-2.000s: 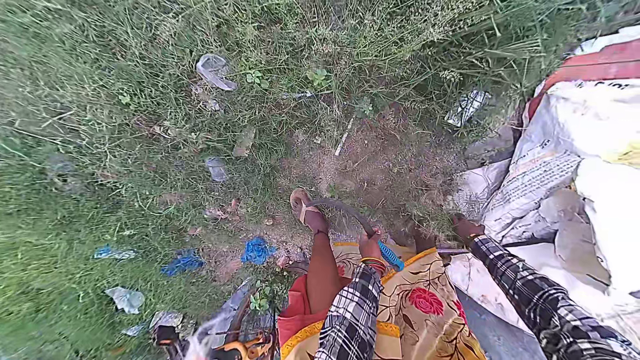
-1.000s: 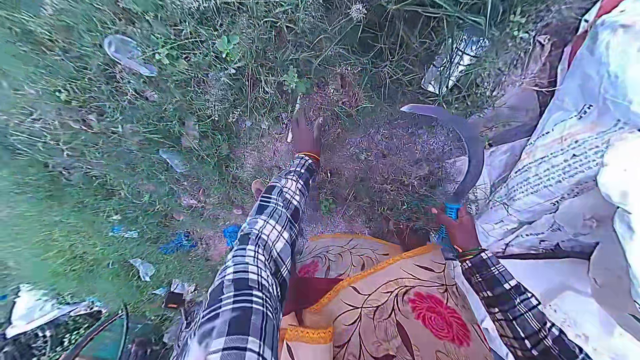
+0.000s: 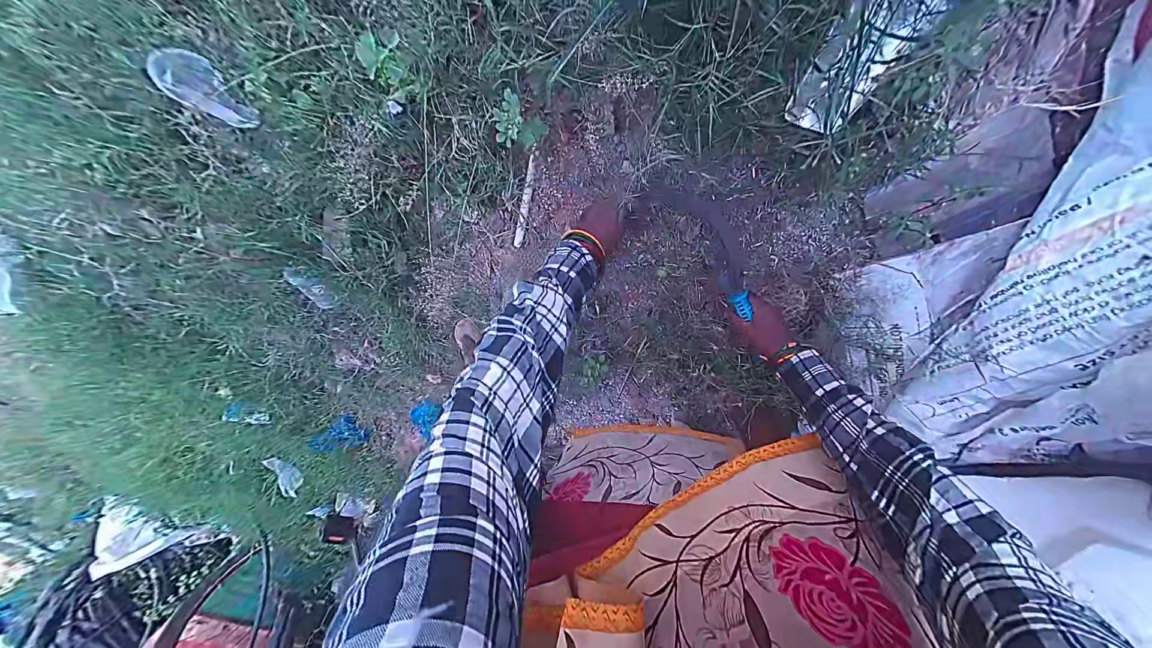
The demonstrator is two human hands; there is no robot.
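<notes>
My right hand (image 3: 760, 326) is closed around the blue handle of a sickle (image 3: 720, 238), whose curved dark blade arcs up and left over the weedy soil. Close to the blade's tip, my left hand (image 3: 601, 227) reaches down to the ground; its fingers are mostly hidden, so I cannot tell what they touch. Short grass and dry weeds (image 3: 666, 270) lie around and between the hands. A thin pale stick (image 3: 526, 200) lies left of my left hand. The floral cloth (image 3: 720, 540) of my clothing covers my lap below.
White printed sacks (image 3: 1026, 360) lie along the right side. A clear plastic piece (image 3: 200, 85) sits in the grass at upper left, a silvery wrapper (image 3: 832, 81) at upper right. Blue scraps (image 3: 340, 433) and other litter are at lower left. Part of a foot (image 3: 467, 337) shows beside my left sleeve.
The sickle has moved from beside the sacks toward the left, down to the ground between my hands. My left hand has come closer to its blade.
</notes>
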